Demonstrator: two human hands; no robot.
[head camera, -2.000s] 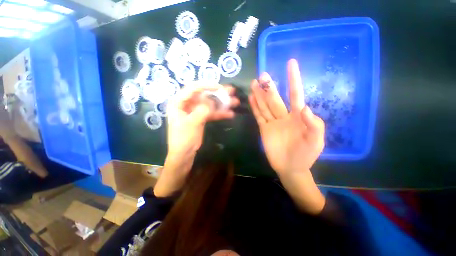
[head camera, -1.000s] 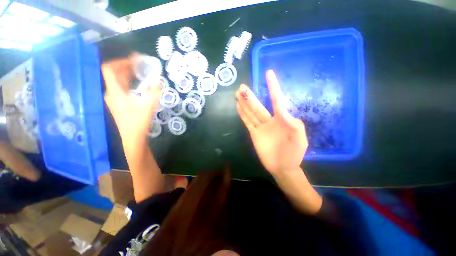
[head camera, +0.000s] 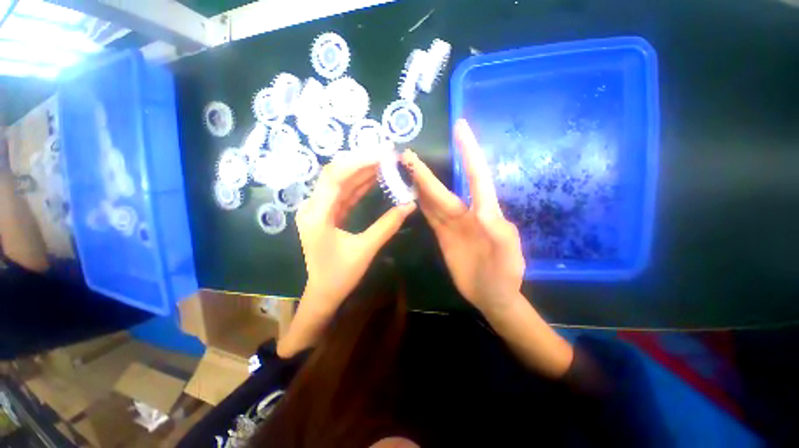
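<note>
My left hand (head camera: 337, 232) holds a white toothed plastic gear (head camera: 395, 178) on edge between thumb and fingers. My right hand (head camera: 475, 236) is beside it, its middle fingertips at the gear's right side and its index finger stretched up over the tray's left rim. Whether small parts are on its fingertips cannot be told. The shallow blue parts tray (head camera: 651, 157) lies to the right with many dark specks (head camera: 561, 206) in it. Several loose white gears (head camera: 330, 55) lie on the dark green bench behind my left hand.
A deeper blue bin (head camera: 166, 188) with white gears inside stands at the left. Open cardboard boxes (head camera: 229, 328) are at the lower left, below the bench edge. Part of another person's arm (head camera: 19, 229) shows at the far left. A pale rail (head camera: 272, 17) runs along the back.
My left hand has moved right from the gear pile, now with a gear clearly in its fingers. My right hand's fingertips have come against the gear; the dark specks seen on them earlier are not visible.
</note>
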